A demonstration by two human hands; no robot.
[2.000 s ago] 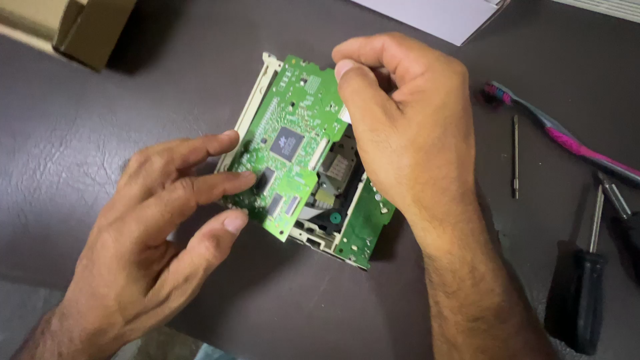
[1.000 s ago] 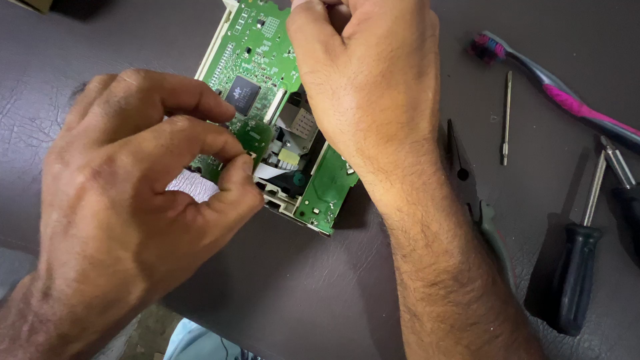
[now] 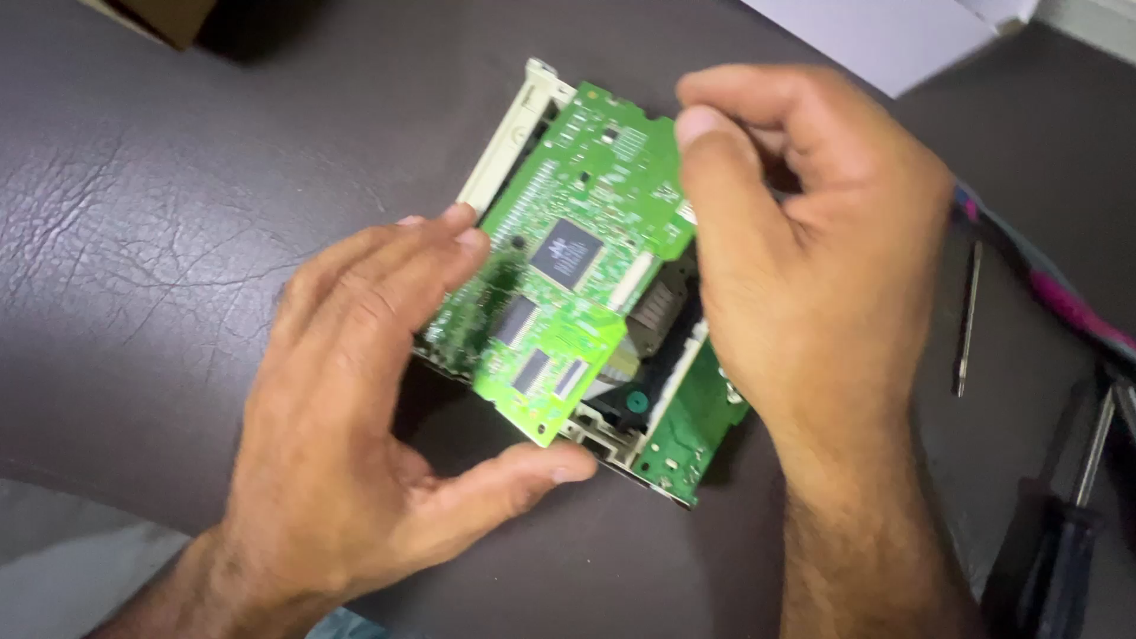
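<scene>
A green circuit board [image 3: 612, 195] with a square black chip lies tilted over the cream plastic frame [image 3: 504, 151] of an opened disc drive. Beside the board's right edge show the drive's dark mechanism [image 3: 657, 311] and a second green board [image 3: 692, 444]. My left hand [image 3: 364, 390] spans the lower left of the drive, fingertips at the board's left edge and thumb by its lower corner; whether it grips is unclear. My right hand [image 3: 816, 240] has thumb and forefinger bent together at the board's upper right edge, its other fingers hidden.
On the dark leather-like surface at right lie a thin metal screwdriver bit [image 3: 968, 319], a pink and grey toothbrush [image 3: 1056, 288] and a dark-handled screwdriver [image 3: 1065, 550]. A cardboard box [image 3: 169, 18] is at top left, a white box [image 3: 887, 35] at top right.
My left hand's thumb and forefinger, close together a second ago, are now spread apart around the drive's lower left. My right hand remains at the board's upper right edge. The view has shifted.
</scene>
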